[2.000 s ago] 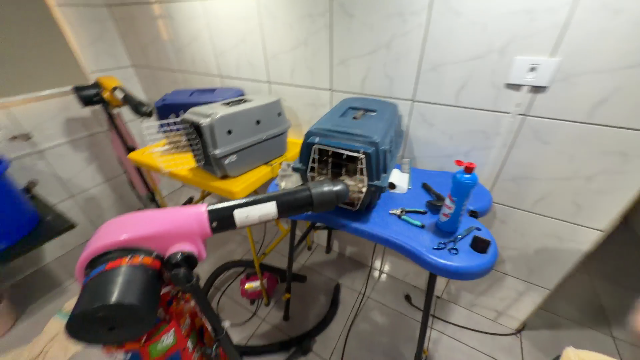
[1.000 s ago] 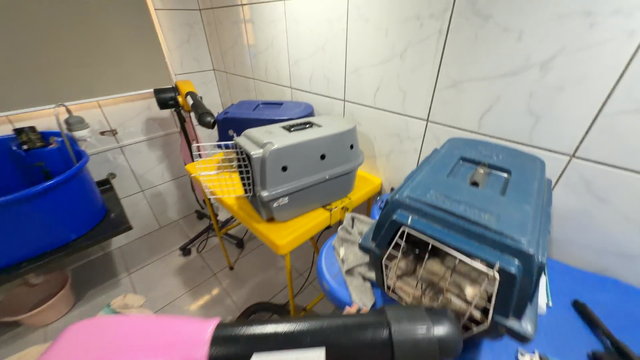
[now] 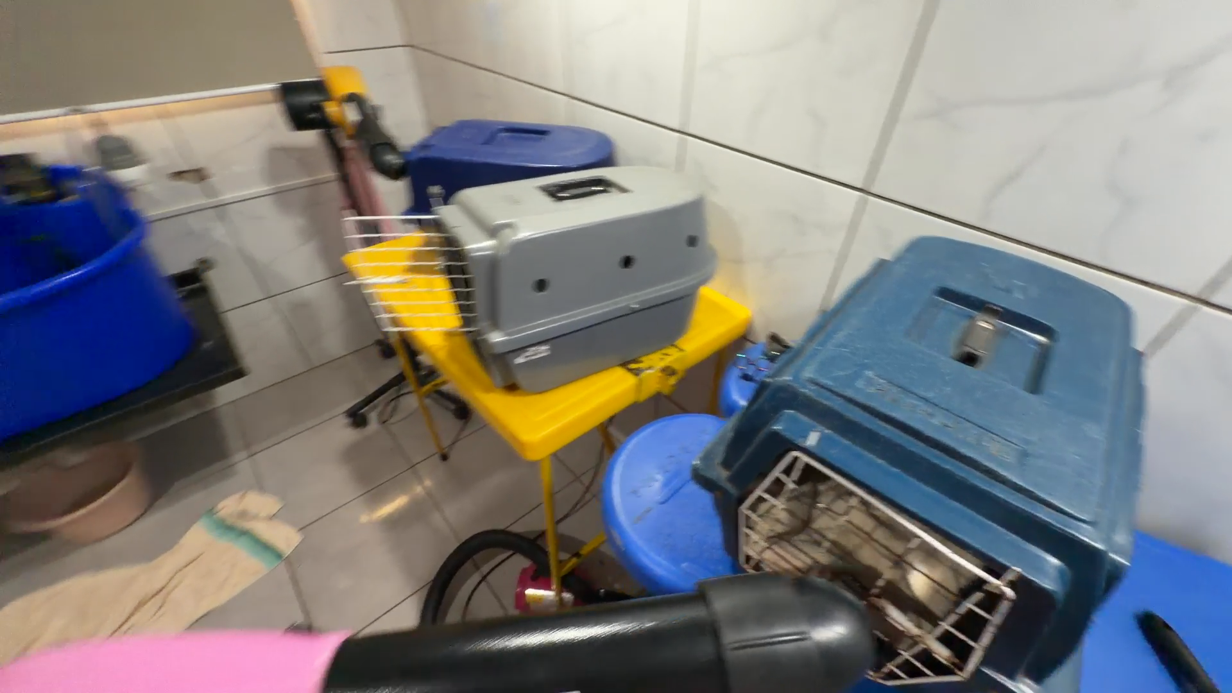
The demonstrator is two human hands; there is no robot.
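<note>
Neither of my hands shows in the head view, so what they hold or touch is hidden. Across the bottom lies a pet dryer with a pink body (image 3: 183, 662) and a black nozzle (image 3: 597, 640), its tip in front of the lower door of a teal-blue pet carrier (image 3: 972, 414). The wire door (image 3: 799, 472) of that carrier is closed, and a furry animal (image 3: 847, 539) is behind it. A grey pet carrier (image 3: 597, 260) stands on a yellow folding table (image 3: 539, 423), its white wire door (image 3: 409, 274) swung open. A dark blue carrier (image 3: 520, 154) stands behind it.
A blue tub (image 3: 87, 318) rests on a black stand (image 3: 192, 371) at the left, above a pinkish basin (image 3: 87, 496). A beige towel (image 3: 173, 568) lies on the tiled floor. Blue round lids or seats (image 3: 669, 500), a black hose (image 3: 462, 558) and a yellow-black dryer (image 3: 342, 96) also show.
The view has moved closer to the carriers and swung left. The bottle and grooming tools on the blue table, seen two seconds ago, are mostly out of view. The teal-blue carrier's door stays closed.
</note>
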